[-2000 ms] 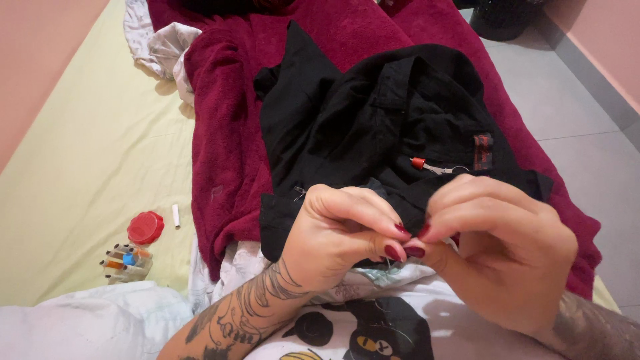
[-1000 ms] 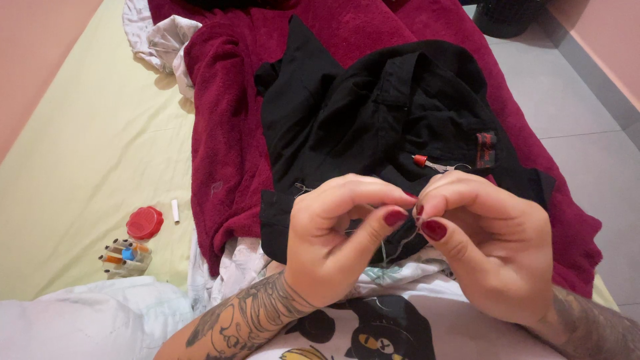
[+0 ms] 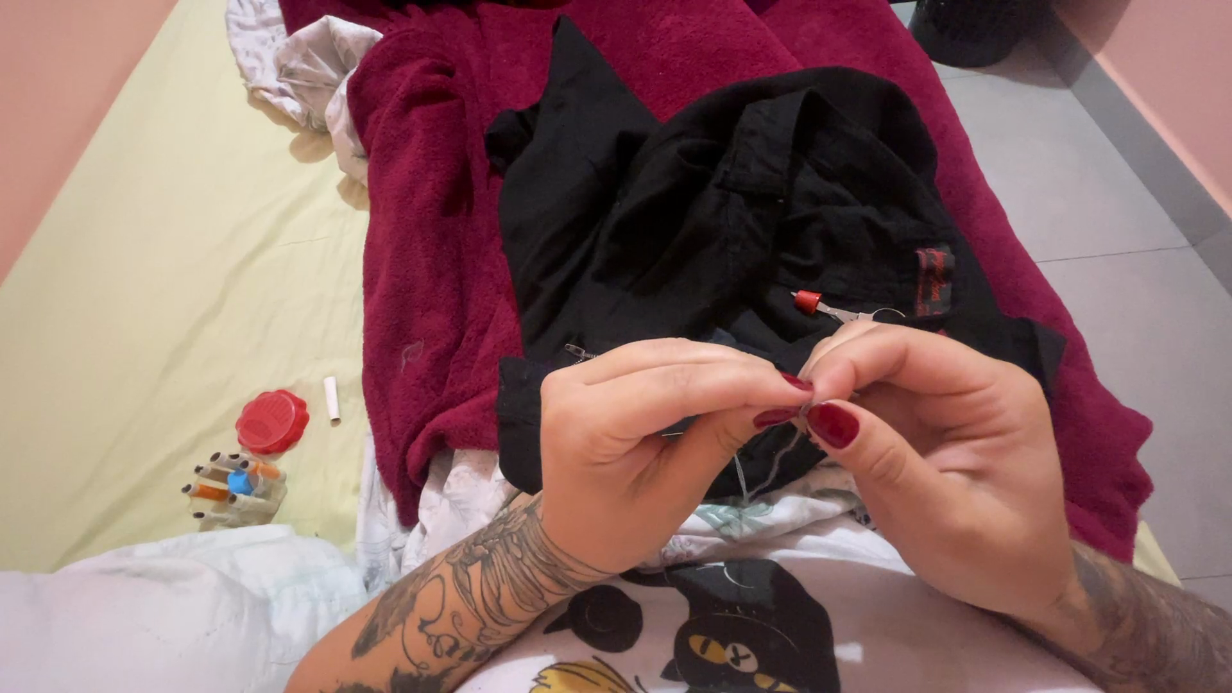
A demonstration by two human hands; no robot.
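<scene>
My left hand point(image 3: 654, 433) and my right hand point(image 3: 943, 462) meet at the fingertips, above a black garment point(image 3: 674, 221). Both pinch a thin, light-coloured thread point(image 3: 778, 460), whose strands hang below the fingers. Whether a needle is between the fingertips cannot be told. Just beyond my right hand, a small pair of metal scissors point(image 3: 842, 313) with a red cap point(image 3: 808, 302) on its tip lies on the garment. A zipper pull point(image 3: 577, 351) shows at the garment's edge beside my left hand.
A burgundy blanket point(image 3: 414, 289) lies under the garment. On the yellow sheet point(image 3: 164, 318) at left are a red scalloped lid point(image 3: 272, 422), a small white stick point(image 3: 332, 399) and a holder with several thread spools point(image 3: 234, 491). A black bin point(image 3: 967, 29) stands on the tiled floor.
My hands stay together at the fingertips, with small shifts of the fingers and wrists. The hanging thread shows more plainly than two seconds ago.
</scene>
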